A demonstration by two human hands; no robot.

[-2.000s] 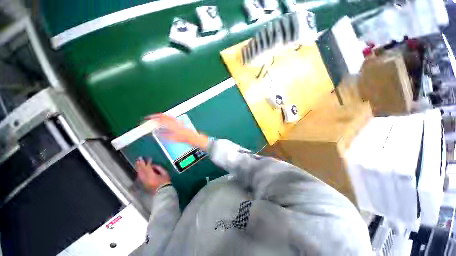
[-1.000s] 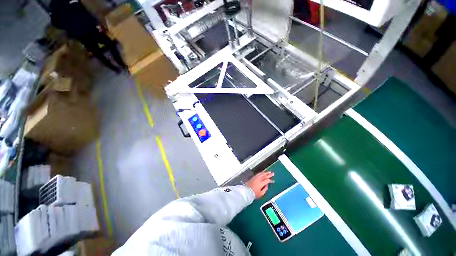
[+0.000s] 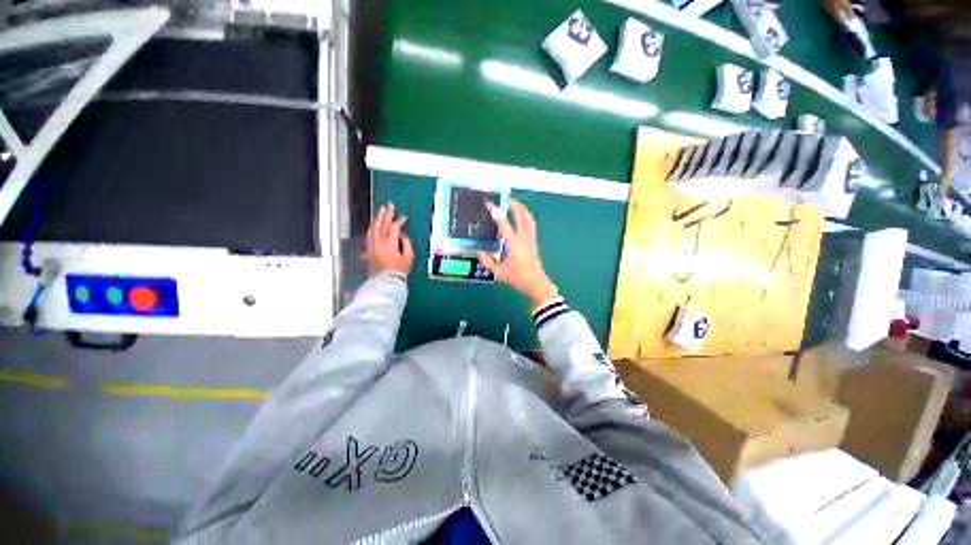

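The digital scale [image 3: 440, 241] lies on the green bench with its green display lit. A small product box [image 3: 470, 215] lies on its plate, dark face up. My right hand [image 3: 516, 247] is at the right side of the scale, with its fingers at the box's right edge; whether it grips the box I cannot tell. My left hand [image 3: 389, 243] is left of the scale, empty, fingers apart, over the bench's left edge.
The shrink-wrap machine [image 3: 213, 303] stands at the left. The conveyor belt [image 3: 479, 117] carries several spaced boxes [image 3: 637, 50]. On the wooden board [image 3: 735, 309] at the right are a row of boxes [image 3: 761, 160] and a single box [image 3: 689, 328]. Brown cartons [image 3: 724, 410] are at lower right.
The view has swung from the machine back to the bench. The scale plate now bears a dark-faced box, and my right hand is in view beside it. My left hand is still near the scale's left.
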